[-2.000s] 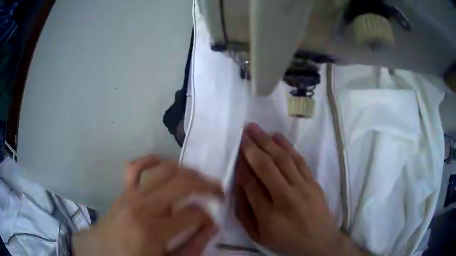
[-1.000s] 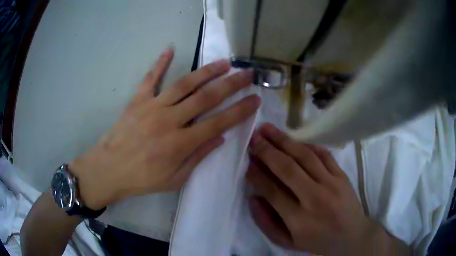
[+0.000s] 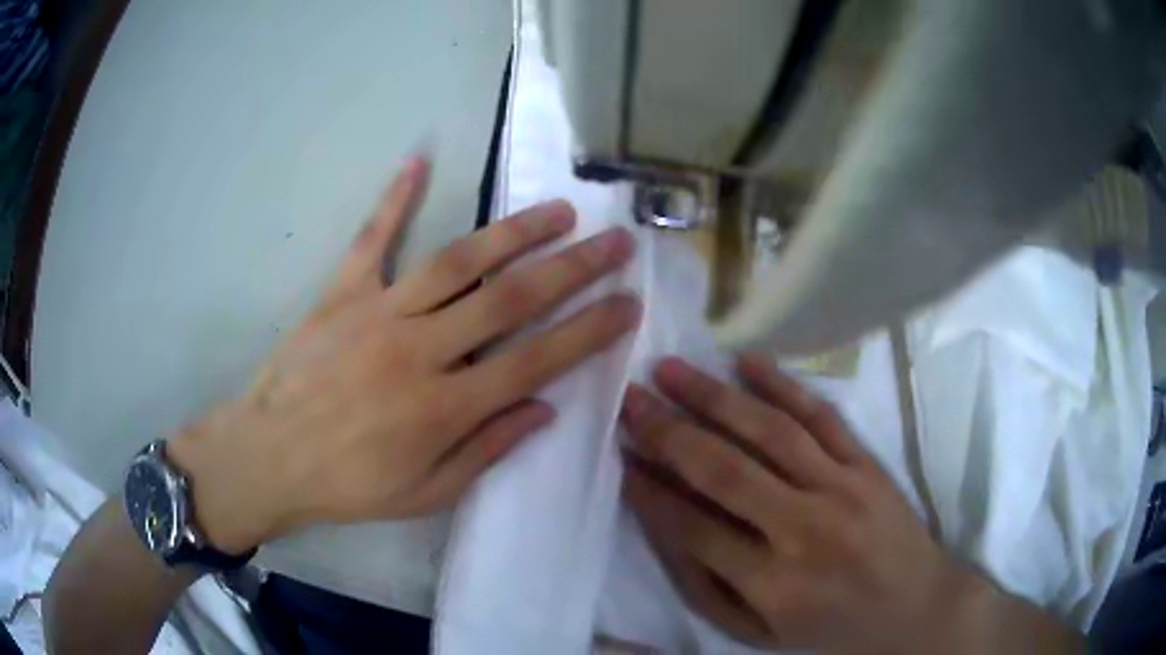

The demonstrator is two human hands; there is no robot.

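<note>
A long white strip of cloth point(image 3: 518, 563) runs from the bottom edge up beneath the machine head. A folded edge runs along its right side. My left hand point(image 3: 422, 346) lies flat on the strip, fingers spread, thumb out over the table. My right hand point(image 3: 793, 499) lies on the white garment body point(image 3: 1010, 422), fingertips at the folded edge, just right of my left fingers. The machine head point(image 3: 818, 141) covers the upper right. Small metal parts point(image 3: 671, 205) show at its lower edge above the cloth. The needle point is hidden or too blurred to tell.
The pale grey table point(image 3: 256, 154) lies to the left, with a dark brown rim at far left. Another white garment point(image 3: 51, 512) is at lower left under my watch-wearing left forearm. A thin black edge shows left of the strip near the top. Dark clothing is at the bottom.
My left hand has gone from a blurred, bent grasp low on the cloth to lying flat near the machine. Both hands have lately slid slightly down. The view of the machine head has shifted.
</note>
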